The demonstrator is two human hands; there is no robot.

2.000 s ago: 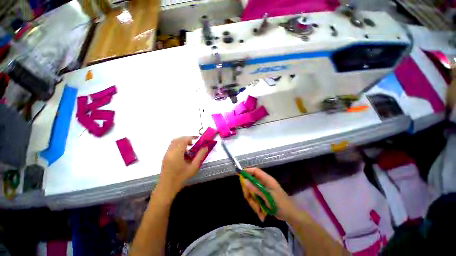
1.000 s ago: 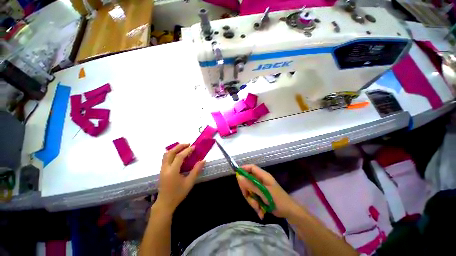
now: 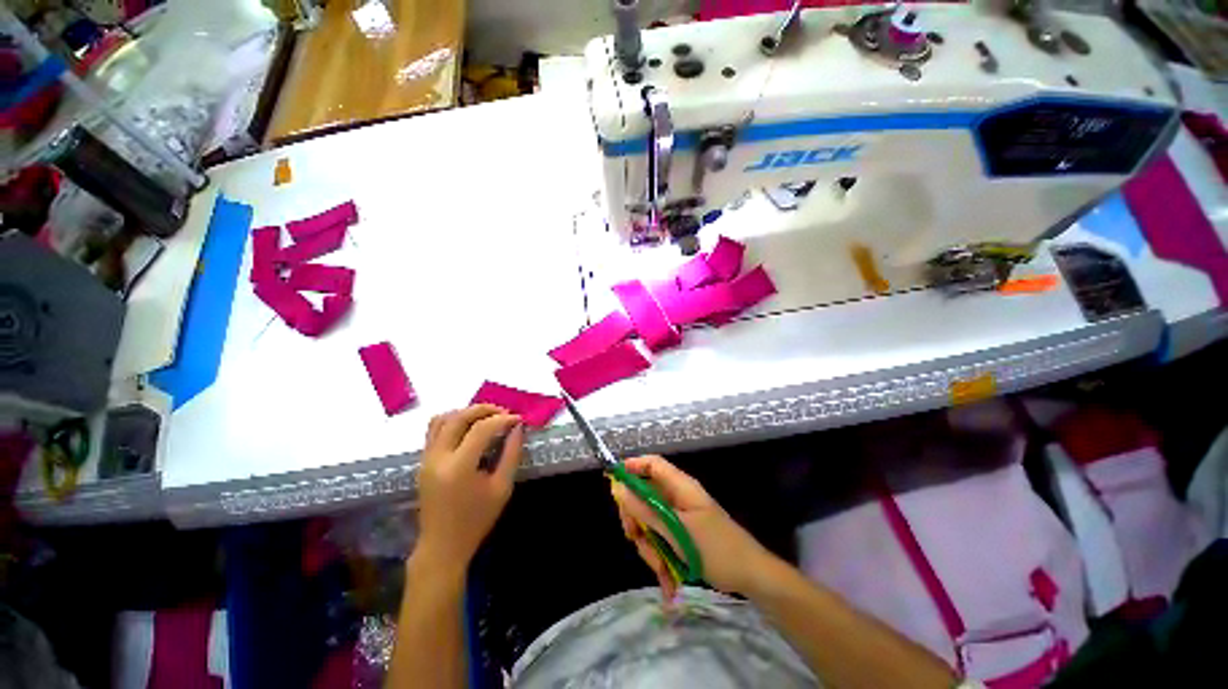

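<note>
My left hand (image 3: 467, 474) is at the table's front edge, its fingers pinching the near end of a small magenta piece (image 3: 520, 403). My right hand (image 3: 684, 521) holds the green-handled scissors (image 3: 655, 510), blades pointing up and left, tips at the right end of that piece. Two more magenta pieces (image 3: 602, 370) lie just above the tips, beside a pile of magenta pieces (image 3: 694, 298) below the machine needle area. A single magenta piece (image 3: 388, 378) lies to the left, and a loose heap of them (image 3: 304, 276) lies farther back left.
The white sewing machine (image 3: 889, 148) with a blue stripe stands behind and to the right. An orange stick (image 3: 1028, 285) and a dark metal item (image 3: 972, 265) lie on the right. Blue tape (image 3: 212, 303) is at the table's left. Pale pink garment pieces (image 3: 929, 538) hang below the table at right.
The view has shifted, so the table appears farther right. My left hand has moved away from the two longer magenta pieces, which now lie loose, and pinches another. The scissors are at this piece's end.
</note>
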